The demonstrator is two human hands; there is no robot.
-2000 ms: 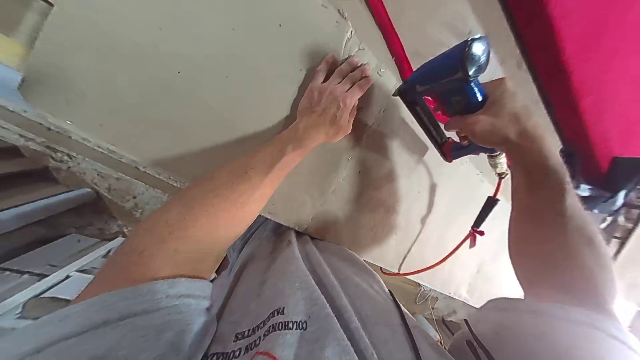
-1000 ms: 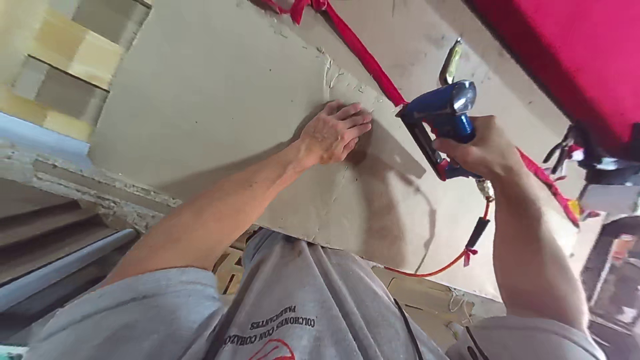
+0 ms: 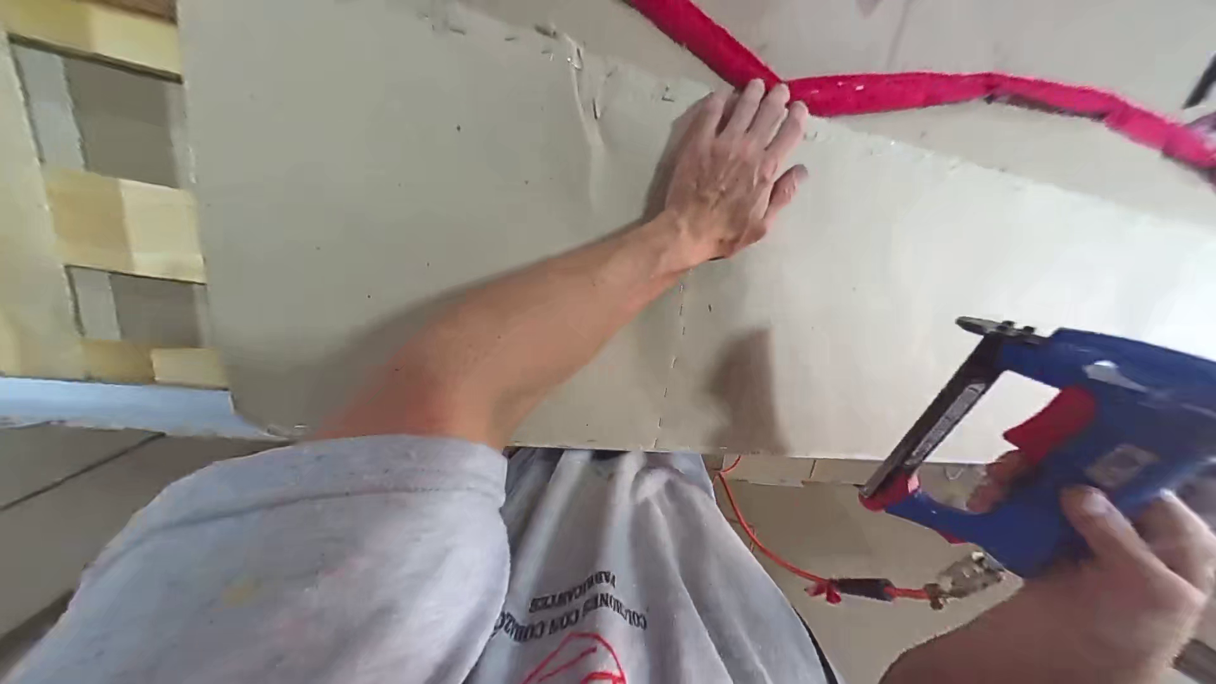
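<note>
My left hand [image 3: 727, 180] lies palm down on a large beige board [image 3: 399, 209], its fingertips touching a red fabric strip [image 3: 883, 93] at the board's upper edge. My right hand [image 3: 1121, 560], at the lower right, is wrapped round the handle of a blue pneumatic staple gun [image 3: 1130, 408] with a red trigger. The gun's nose points up and left, above the near edge of the board. Below the gun, an orange air hose [image 3: 769, 551] ends near a metal coupling [image 3: 964, 579]. Staples show along the board's upper edge and down a seam.
At the left stands a frame of pale wooden slats [image 3: 123, 223] with gaps between them. Tiled floor [image 3: 66, 475] shows at the lower left. Beyond the strip lies another pale surface [image 3: 959, 38]. My grey shirt [image 3: 627, 551] is close against the board's near edge.
My right hand has brought the staple gun down and back toward my body, away from the red strip. My left hand remains flat on the board. The view has shifted closer.
</note>
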